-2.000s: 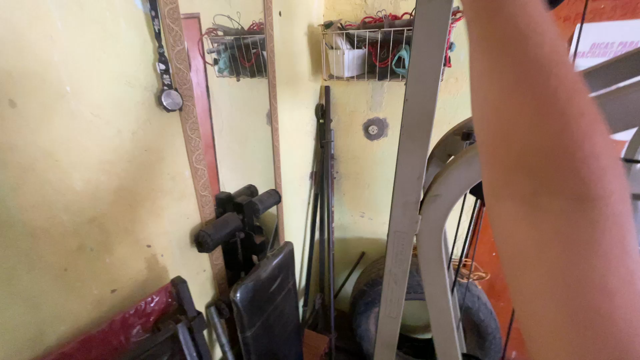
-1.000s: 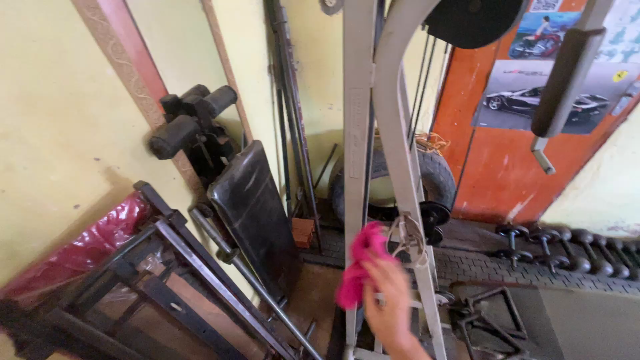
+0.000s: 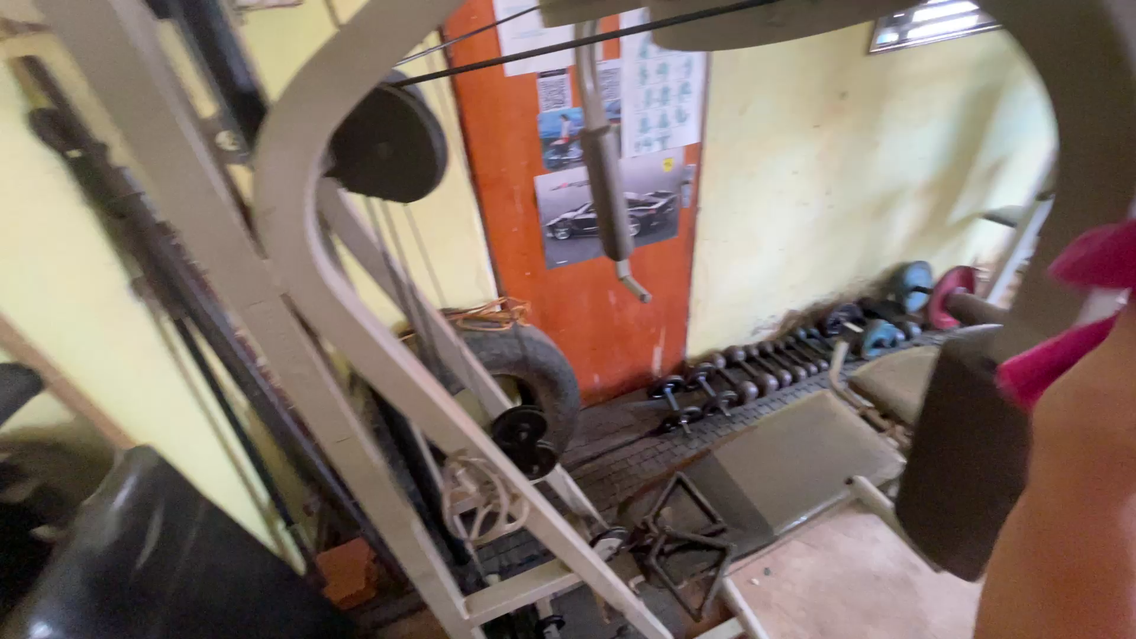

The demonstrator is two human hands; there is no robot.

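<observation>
My right forearm rises along the right edge, and my right hand (image 3: 1096, 377), cut off by the edge and blurred, is wrapped with a pink cloth (image 3: 1061, 359). Just left of it are a dark upright pad (image 3: 963, 453) and the curved grey frame (image 3: 1034, 98) of a gym machine. The machine's near side has a bent grey tube (image 3: 293, 213) with a round black pulley (image 3: 388, 138) and cables. A handle with a grey grip (image 3: 606, 191) hangs from above. My left hand is not in view.
Dumbbells (image 3: 768, 368) line the wall beside an orange door (image 3: 577, 311). A tyre (image 3: 555, 382) stands behind the machine's legs. A black padded bench (image 3: 151, 550) is at the lower left, with metal bars (image 3: 204, 319) leaning behind. A metal frame (image 3: 688, 541) lies on the floor.
The view has swung right and closer to the machine. My right hand with the pink cloth has gone from the machine's upright post to beside the curved frame at the right edge.
</observation>
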